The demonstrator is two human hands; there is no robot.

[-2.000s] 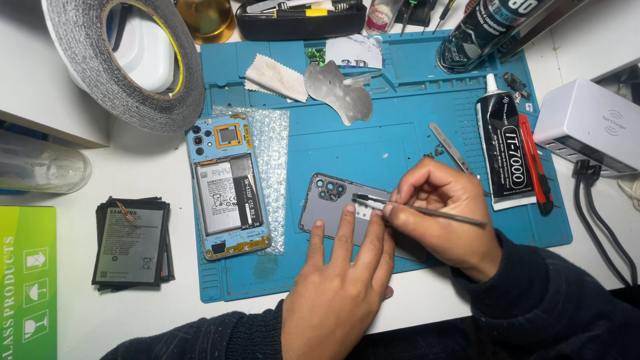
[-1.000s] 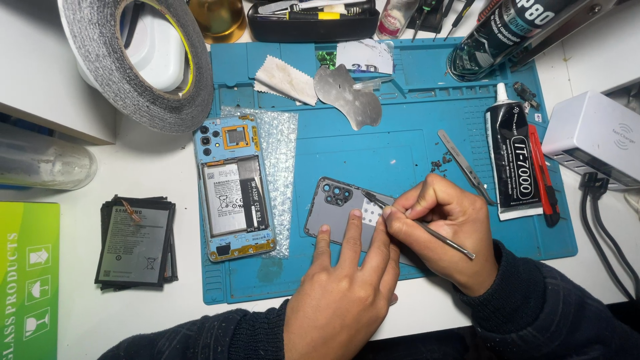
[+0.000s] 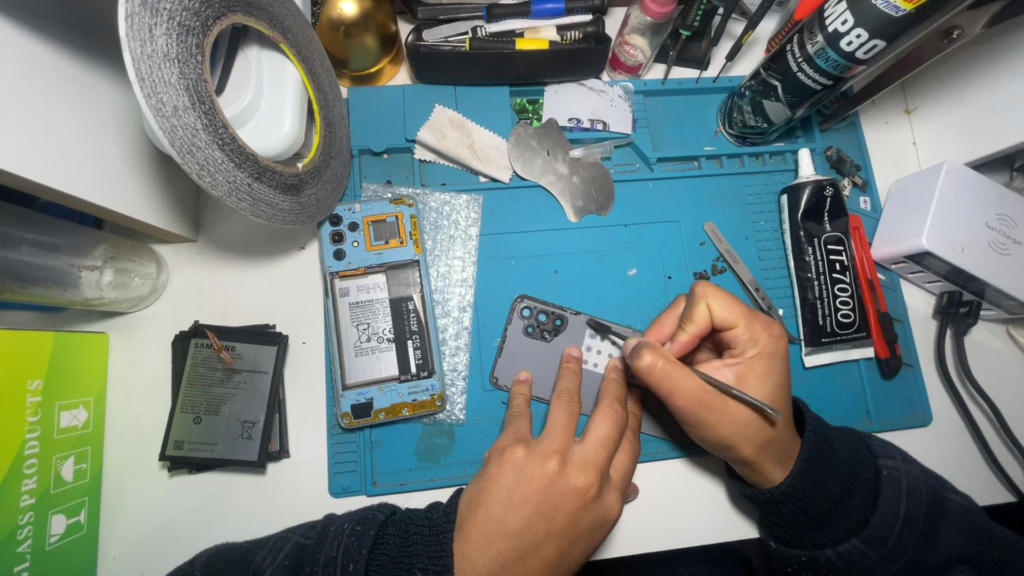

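Observation:
A grey phone back cover (image 3: 524, 352) with camera lens rings lies inner side up on the blue repair mat (image 3: 560, 256). My left hand (image 3: 552, 480) presses it with spread fingertips. My right hand (image 3: 712, 368) grips a thin metal scraping tool (image 3: 732, 392) like a pen, its dark flat tip at the cover's upper edge, beside a white dotted patch (image 3: 598, 352). The cover's right end is partly hidden by my hands. To the left, an opened phone (image 3: 380, 320) showing its battery lies partly on bubble wrap (image 3: 460, 320). Metal tweezers (image 3: 744, 276) rest right of the cover.
At the right are a glue tube (image 3: 828, 272), a red cutter (image 3: 876, 304) and a white charger (image 3: 956, 240) with black cables. A metal opening plate (image 3: 564, 172) and cloth (image 3: 460, 148) lie behind. Stacked batteries (image 3: 220, 400), a tape roll (image 3: 184, 144) and a green box (image 3: 52, 448) stand left.
The tool tip has moved from the white patch toward the cover's upper edge. My left hand still presses the cover. The view has shifted slightly.

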